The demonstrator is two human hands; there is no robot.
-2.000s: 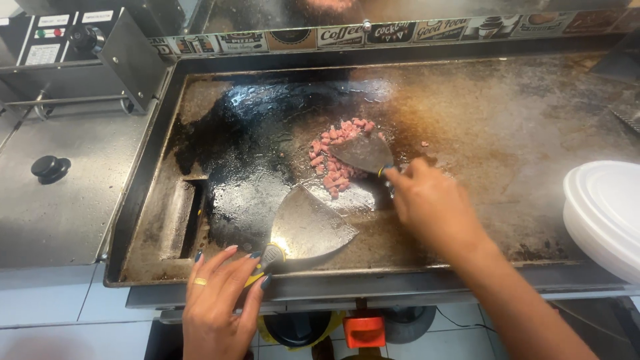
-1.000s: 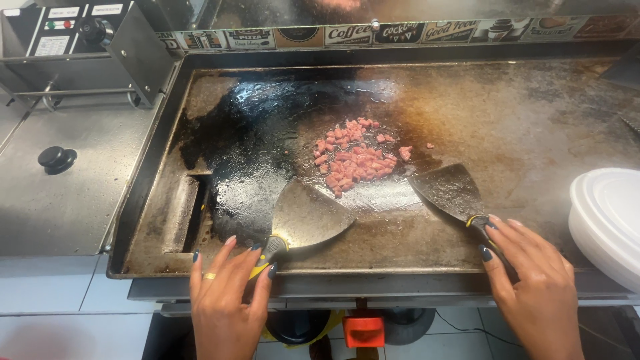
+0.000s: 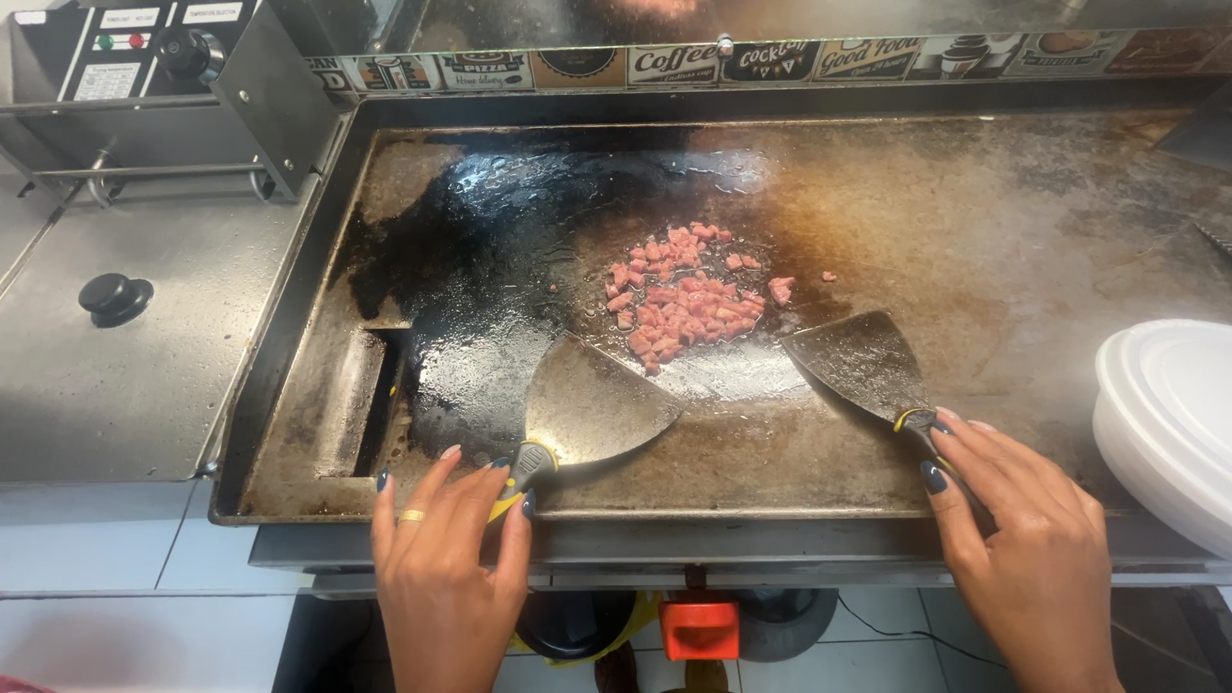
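Note:
My left hand [image 3: 452, 563] holds the black and yellow handle of a wide metal scraper [image 3: 597, 404], its blade lying on the flat-top griddle near the front edge. In my right hand [image 3: 1025, 539] is the handle of a second, darker scraper [image 3: 861, 361], whose blade also rests on the griddle. Between and beyond the two blades lies a loose patch of small pink diced meat [image 3: 688, 313]. A few pieces sit apart to its right. Neither blade touches the meat. Shiny oil wets the griddle plate [image 3: 1011, 318] around it.
A white lidded plastic tub [image 3: 1169, 414] stands at the right edge. To the left are a steel lid with a black knob [image 3: 115, 298] and a control box [image 3: 183, 58] with a dial. A grease slot [image 3: 383, 404] opens at the griddle's left. Low in front is a red drawer-like part [image 3: 700, 628].
Two seconds ago the right scraper was at the meat; it has moved right and toward me, off the meat. The meat is more spread out. The left scraper has stayed in about the same place.

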